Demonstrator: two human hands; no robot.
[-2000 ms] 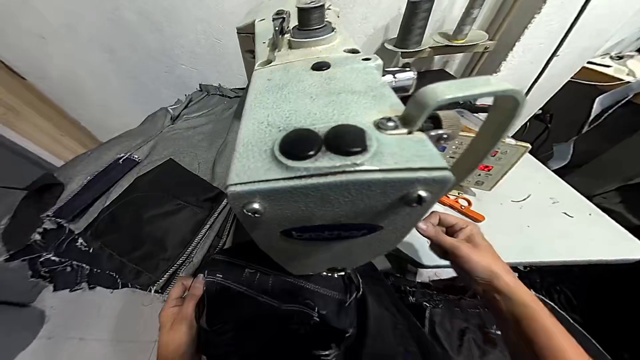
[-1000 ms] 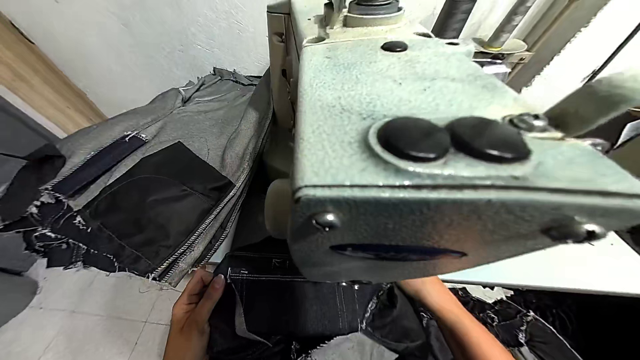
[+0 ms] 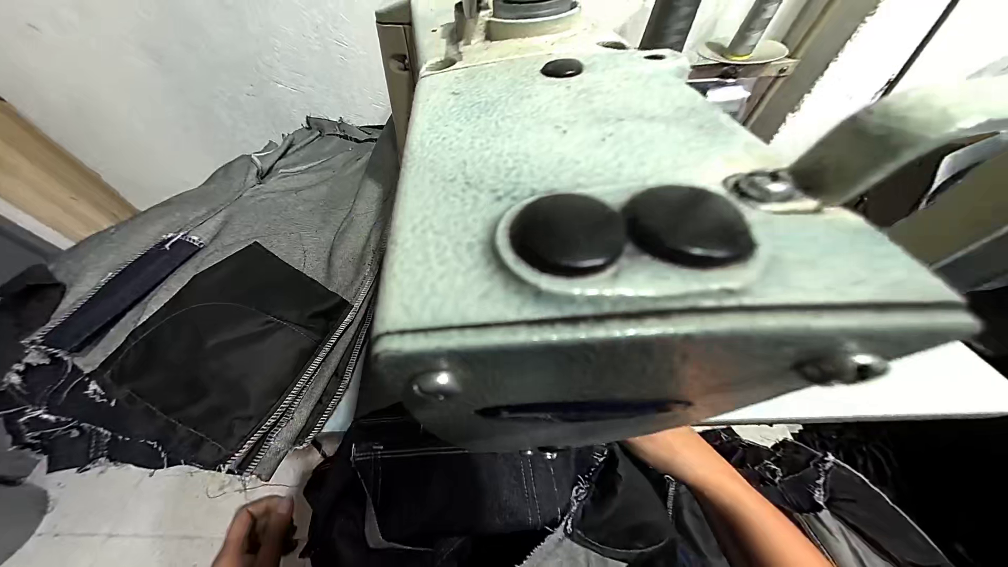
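Note:
A pale green industrial sewing machine head [image 3: 583,173] fills the middle of the head view. Dark denim fabric with light stitching [image 3: 465,488] lies beneath its front end. My left hand [image 3: 260,529] is low at the left, beside the denim's left edge, fingers curled; whether it touches or holds cloth cannot be told. My right forearm [image 3: 724,488] reaches in from the lower right, and the right hand is mostly hidden under the machine head, so its grip does not show. Frayed dark cloth with grey lining lies around that forearm.
Grey denim pieces with a black pocket lining [image 3: 228,354] and overlocked edges lie at the left by the wall. A white table surface [image 3: 890,394] extends right of the machine. Thread cones [image 3: 669,24] stand behind it. A pale floor [image 3: 126,520] shows at lower left.
My left hand has moved down and away from the stitched denim edge where it rested. My right hand has gone from beside the machine to under its head. The view has moved closer to the machine.

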